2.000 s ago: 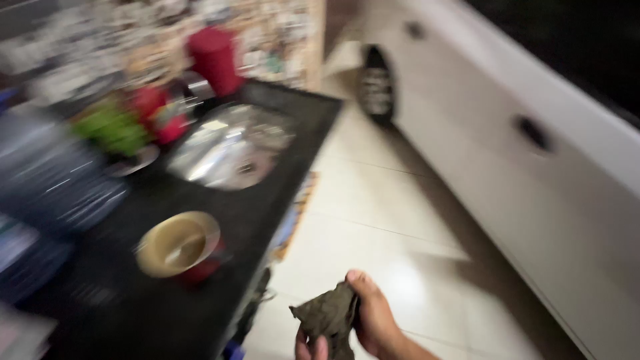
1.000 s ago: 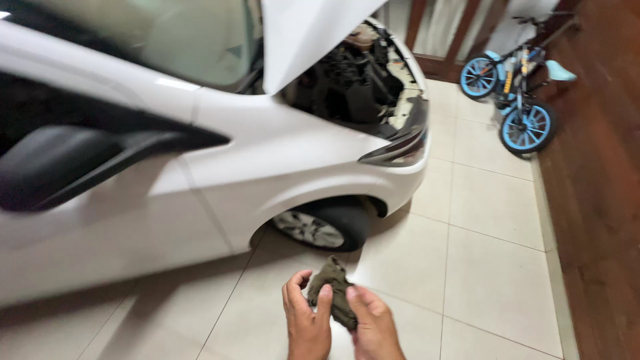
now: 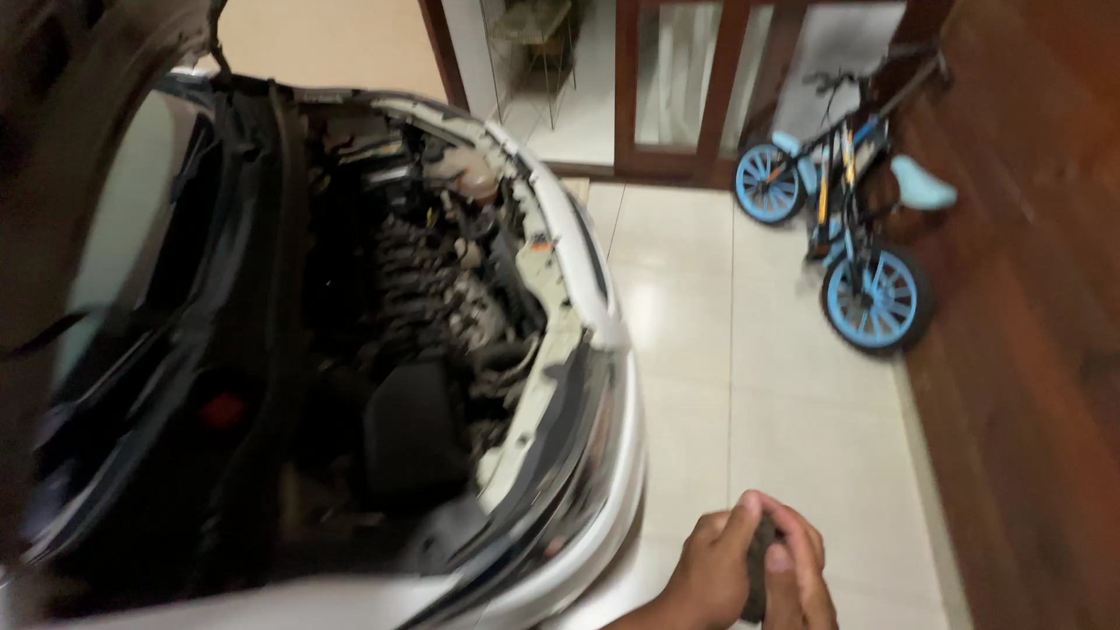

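Observation:
At the lower right of the head view, my left hand [image 3: 716, 560] and my right hand [image 3: 801, 560] are closed together around a dark, crumpled cloth [image 3: 759, 573]. Only a strip of the cloth shows between the fingers; the rest is hidden. Left of my hands is the front corner of a white car [image 3: 617, 420] with its hood raised. Its engine bay [image 3: 420, 297] lies exposed, with a black plastic housing [image 3: 416, 429] near the headlight [image 3: 569, 490]. My hands are beside the car and do not touch it.
A child's bicycle with blue wheels [image 3: 875, 297] leans by the brown wooden wall [image 3: 1032, 350] at the right. Pale floor tiles [image 3: 682, 350] run between car and wall. Wood-framed glass doors [image 3: 674, 79] stand at the back. The raised hood's underside [image 3: 79, 157] hangs at upper left.
The view has swung from a counter with a sink, along the car's side, to its engine bay. The cloth, spread more loosely before, is now mostly enclosed by both hands.

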